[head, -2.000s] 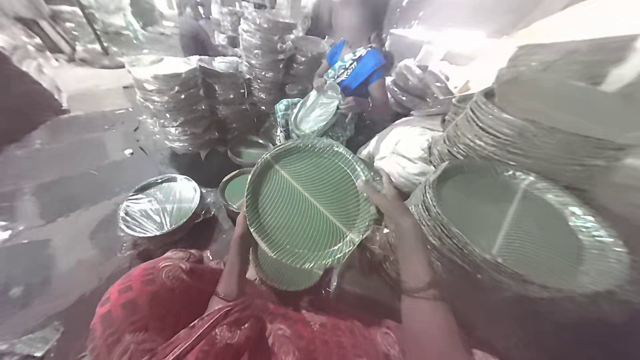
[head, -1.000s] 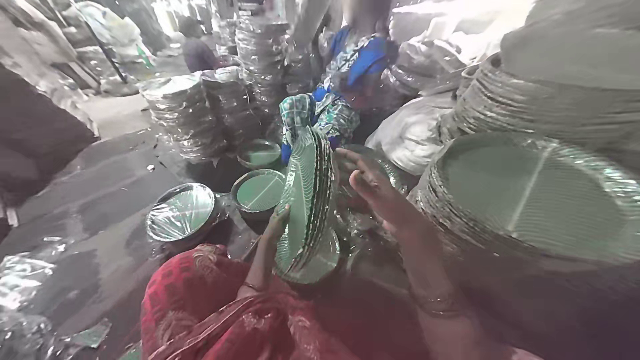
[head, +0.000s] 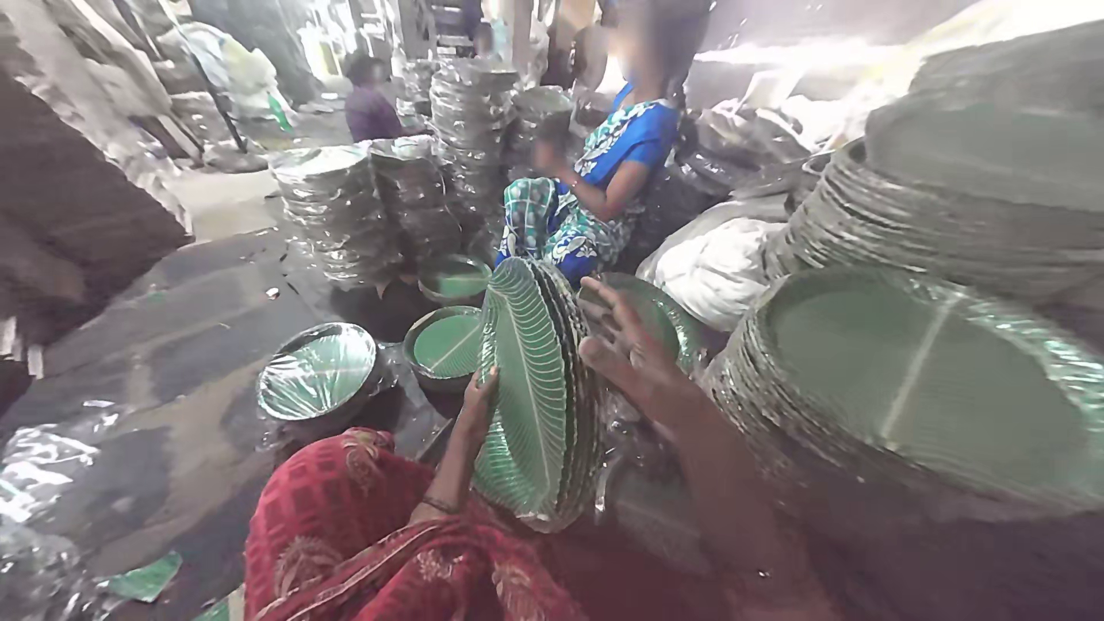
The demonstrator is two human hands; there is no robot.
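Upright on its edge in the middle of the head view stands a stack of green leaf-patterned plates (head: 535, 388). My left hand (head: 479, 401) grips its left rim, with the thumb on the front plate's face. My right hand (head: 634, 354) is raised at the stack's right side, fingers apart; whether it touches the rims cannot be told. Behind the stack, partly hidden, lies another green round plate (head: 647, 315). To the left are a green plate stack (head: 444, 342) and a plastic-wrapped one (head: 317, 371).
Tall piles of plates (head: 914, 379) rise close on my right. Wrapped stacks (head: 332, 207) stand at the back left. A person in blue (head: 617, 164) sits ahead, beside a white sack (head: 716, 267). Another person (head: 371, 103) is farther back. Clear plastic film (head: 43, 474) lies on the left floor.
The stack, face-on two seconds ago between both hands, is now turned on edge. My right hand has come off its earlier hold on the rim, and its fingers have spread.
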